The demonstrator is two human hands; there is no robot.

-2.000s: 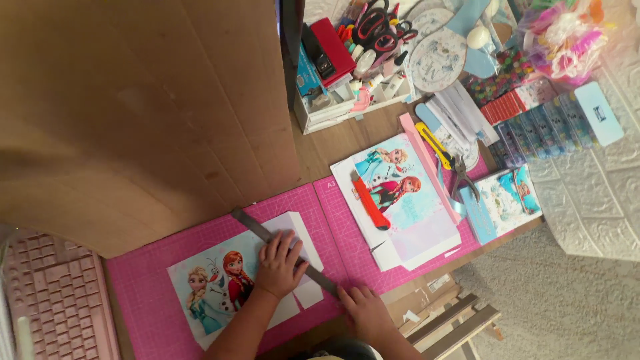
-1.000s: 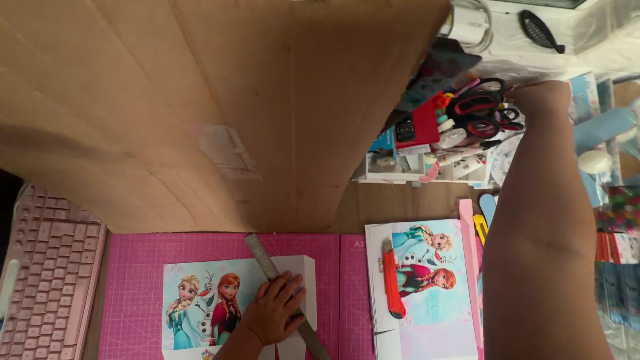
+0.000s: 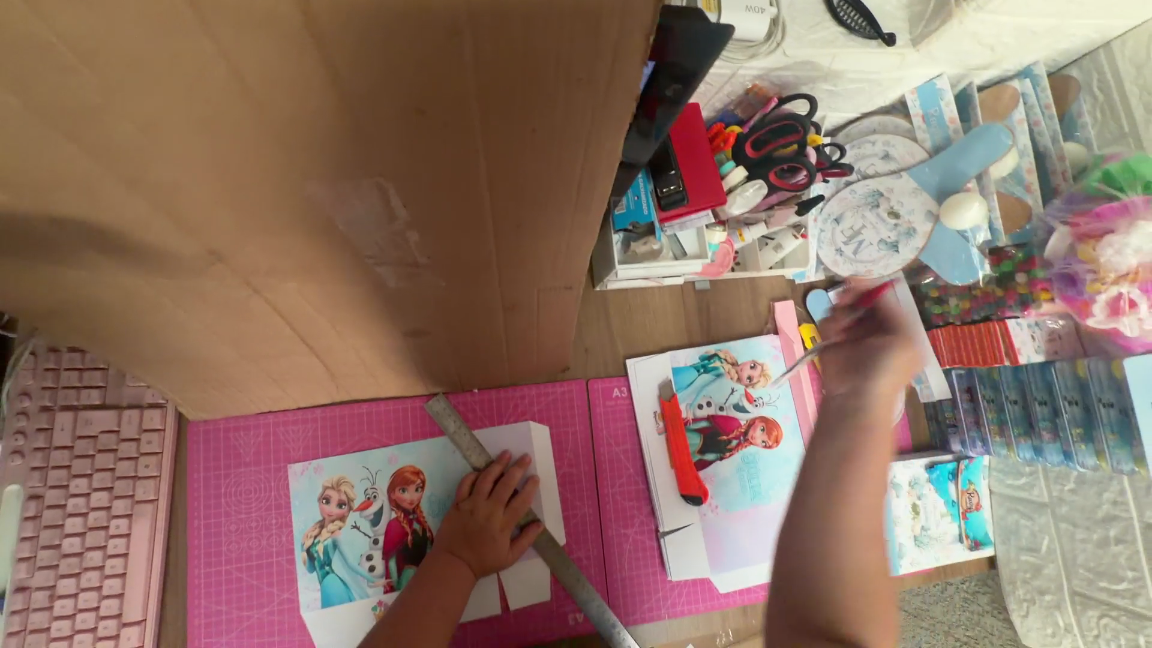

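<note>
My left hand (image 3: 490, 522) presses a steel ruler (image 3: 576, 585) down across a cut paper sheet (image 3: 454, 477) printed with cartoon figures. The ruler runs diagonally over the sheet's right part on a pink cutting mat (image 3: 243, 540). My right hand (image 3: 868, 346), blurred, is raised at the right and holds a slim tool (image 3: 810, 358) with a thin metal end and a pinkish-red part. Below and left of this hand lies a stack of printed sheets (image 3: 747, 531) with a red utility knife (image 3: 682, 450) on it. A yellow-handled tool (image 3: 808, 337) is partly hidden behind my right hand.
A large cardboard sheet (image 3: 360, 180) stands behind the mat. At the left is a pink keyboard (image 3: 90, 504). A white organizer (image 3: 657, 270) holds black scissors (image 3: 778, 148) and stationery. Packaged party items (image 3: 1017, 405) and round paper decorations (image 3: 873, 225) fill the right side.
My right hand was at the ruler's lower end, then its arm reached up by the scissors; now it is lower, holding a slim tool. My left hand stays on the ruler.
</note>
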